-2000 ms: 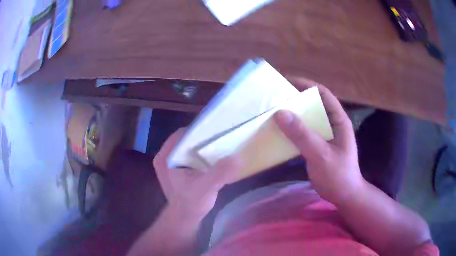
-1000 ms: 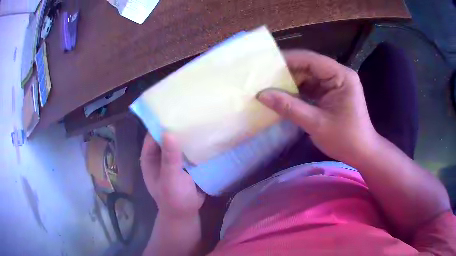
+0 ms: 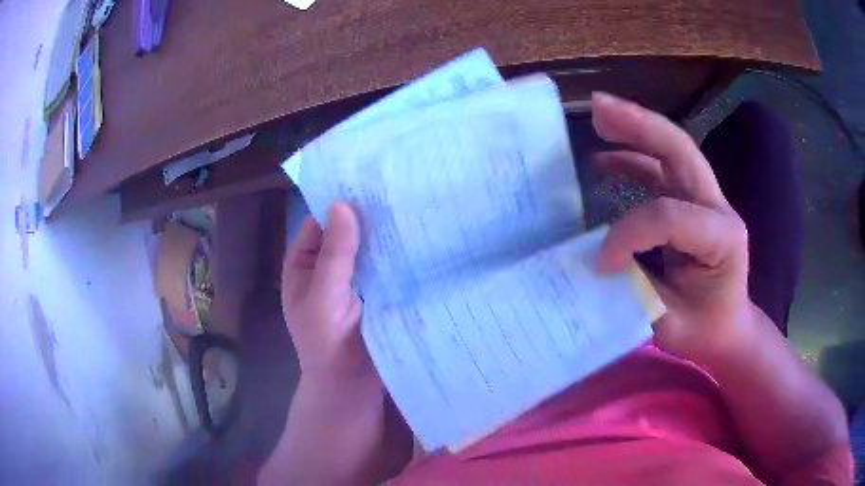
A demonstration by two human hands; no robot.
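Observation:
A folded form bundle (image 3: 465, 190) of bluish-white printed sheets is held unfolded over my lap, in front of the desk edge. A crease runs across its middle, and a yellowish sheet edge shows beneath at its lower right. My left hand (image 3: 327, 294) grips the bundle's left edge, thumb on top. My right hand (image 3: 673, 218) is at the right edge, with its upper fingers spread. A bent finger is against or just beside the lower half's corner; whether it grips the paper is unclear. The print is too blurred to read.
The brown desk (image 3: 379, 47) spans the top. A purple stapler (image 3: 149, 24) lies at its upper left. A blue-and-yellow strip (image 3: 89, 95) and a small tan booklet (image 3: 60, 161) lie at the left edge. A white paper corner shows at the top. An open drawer holds papers (image 3: 209, 157).
The bundle has been opened out, so bluish printed sheets now show where the pale yellow sheet faced up. My right hand has moved slightly right and its fingers have spread.

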